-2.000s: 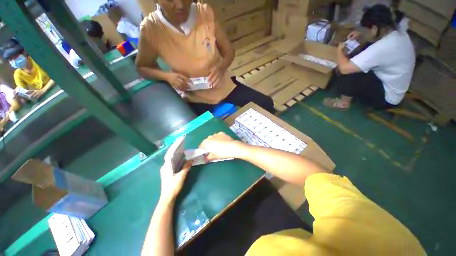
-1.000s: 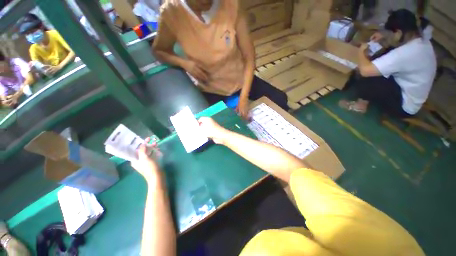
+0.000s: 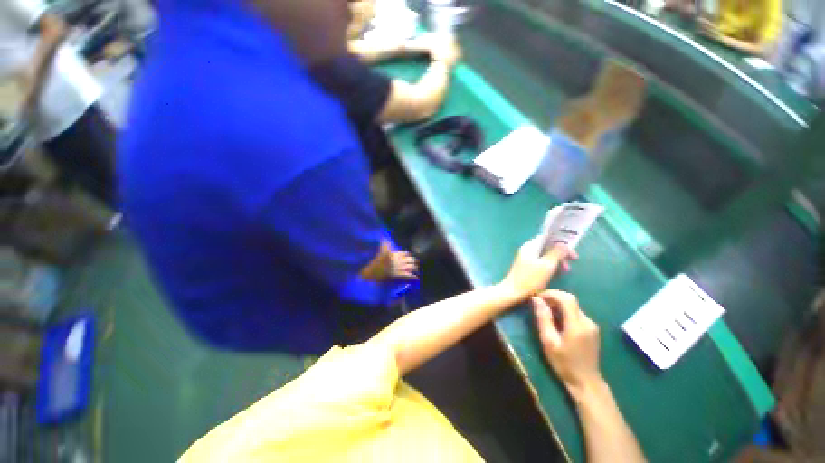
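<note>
My left hand (image 3: 540, 265) is shut on a small bundle of white printed leaflets (image 3: 572, 222), slightly fanned, above the green bench. My right hand (image 3: 570, 339) is just below it, with fingers loosely curled and apart; nothing shows in it. A white leaflet stack (image 3: 673, 321) with short dark bars lies on the bench to the right of my right hand. A spare leaflet pile (image 3: 514, 159) lies farther along the bench, beside an open carton (image 3: 563, 165) with a brown inside and pale blue outside. The view is somewhat blurred.
A person in blue (image 3: 244, 181) stands close to the bench's left edge, one hand (image 3: 398, 264) near it. Another person's arm (image 3: 418, 98) rests on the far bench. A black coil (image 3: 450, 143) lies beside the spare pile. The dark conveyor belt (image 3: 507, 54) runs beyond the bench.
The view has swung left, bringing the person in blue into sight. The leaflets my right hand held now appear to lie on the bench. Both hands are closer together; my left still holds its bundle.
</note>
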